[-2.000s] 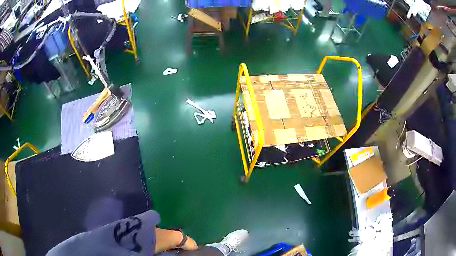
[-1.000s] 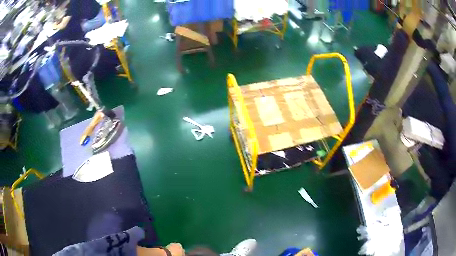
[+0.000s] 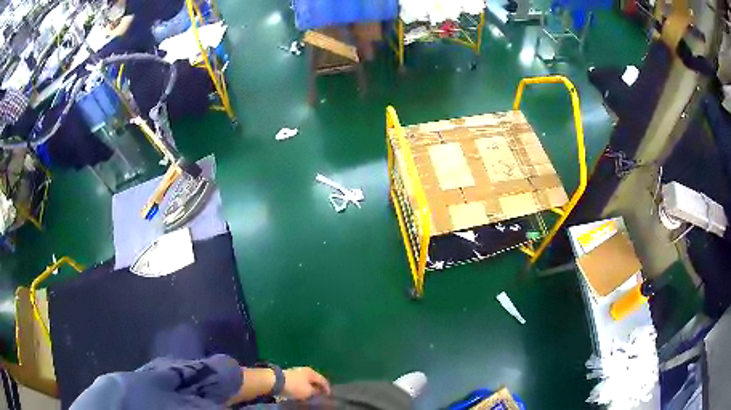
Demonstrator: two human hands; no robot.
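Note:
My left hand point(image 3: 303, 383) rests on my dark trouser leg at the bottom edge, with a dark band on the wrist. No object shows in it; its fingers are not clear. My right hand is out of view. The black-topped pressing table point(image 3: 152, 312) is at the lower left, partly behind my grey-blue sleeve. A silver iron point(image 3: 186, 202) with a hose sits on a grey-blue pad point(image 3: 135, 210) at its far end. A white pointed sheet point(image 3: 164, 255) lies beside the iron, across the edge of the pad and the black top.
A yellow-handled trolley point(image 3: 486, 172) with a cardboard top stands right of centre. A narrow white side table point(image 3: 629, 320) holds a brown board, a yellow bottle and white scraps. A blue stool point(image 3: 486, 400) is at the bottom edge. White scraps point(image 3: 342, 194) lie on the green floor.
The view has shifted a little. My left hand stays low on my leg, and more of my forearm and leg shows than a second ago. The iron, pad and trolley keep their places.

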